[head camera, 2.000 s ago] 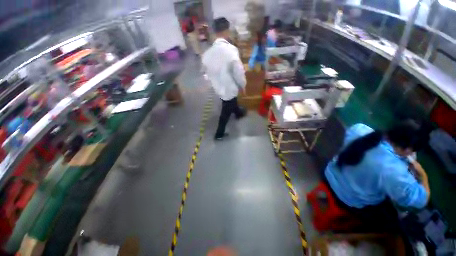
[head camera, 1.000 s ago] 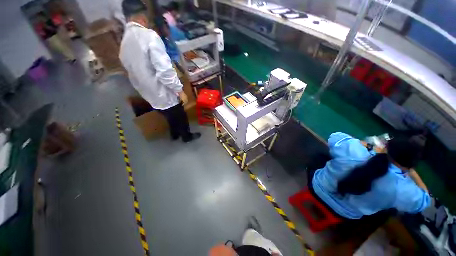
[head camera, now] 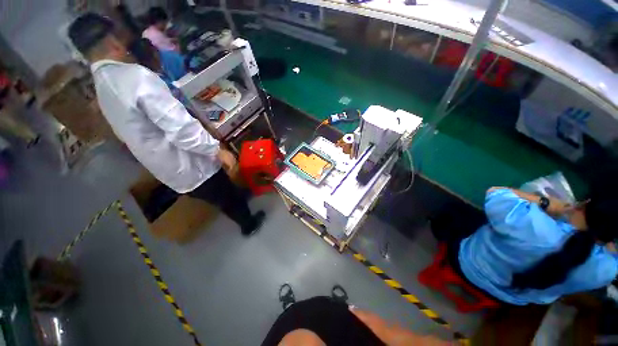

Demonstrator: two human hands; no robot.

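Note:
A small white bench press on a wheeled stand is in front of me. An orange-brown plate in a teal border lies on the left part of its white bed. A small blue-black handheld device with a yellow end lies just behind the press on the green bench. Blurred bare parts of my own body show at the bottom edge, but no hand can be made out there. My left hand and my right hand are not in view.
A person in white stands at left by a red stool and an open carton. A person in blue sits at right. Another press stands behind. Yellow-black tape marks the floor.
The view has swung right and down, and the small press is nearer. The person in white has shifted left in view. Both of my feet now show at the bottom.

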